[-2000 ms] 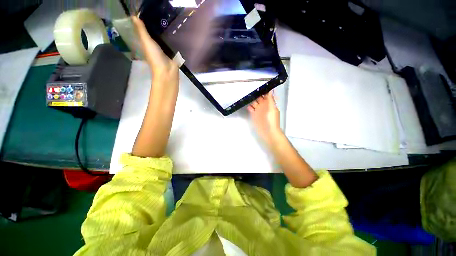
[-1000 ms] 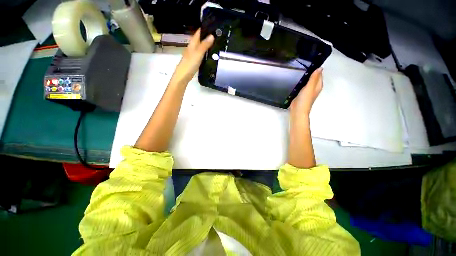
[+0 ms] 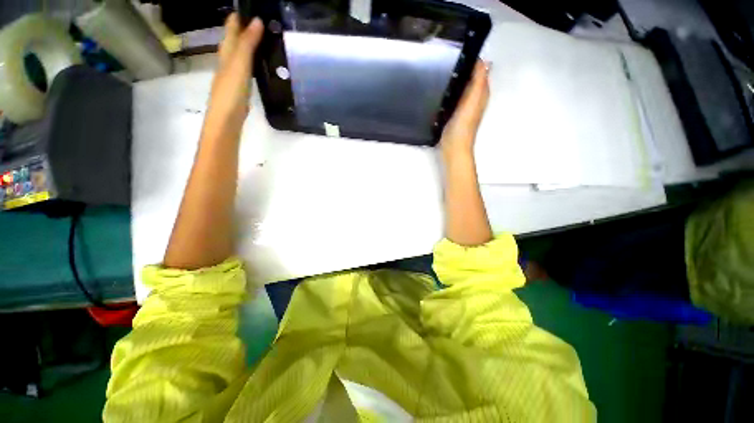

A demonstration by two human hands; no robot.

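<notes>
A black tablet [image 3: 372, 83] is held up above the white bench sheet [image 3: 347, 206], its screen facing me. The screen shows a pale grey-blue picture with a white round button at its left. Small white tape pieces lie on its top and bottom edges. The top edge of the tablet is cut off by the picture's rim. My left hand [image 3: 236, 70] grips the tablet's left side, with the thumb on the front frame. My right hand [image 3: 467, 111] holds the right side, its fingers partly hidden behind the tablet.
A dark grey box [image 3: 87, 136] with a coloured label and cord stands at the left, beside a cream tape roll [image 3: 18, 74]. Stacked white sheets [image 3: 554, 116] lie at the right, beside a dark tray [image 3: 703, 99]. A yellow sleeve of another person [image 3: 723, 256] shows at the far right.
The tablet was steeply angled, then tilted less, and is now nearly level across the view. Both hands now hold its sides. The camera view has shifted, so the bench appears turned.
</notes>
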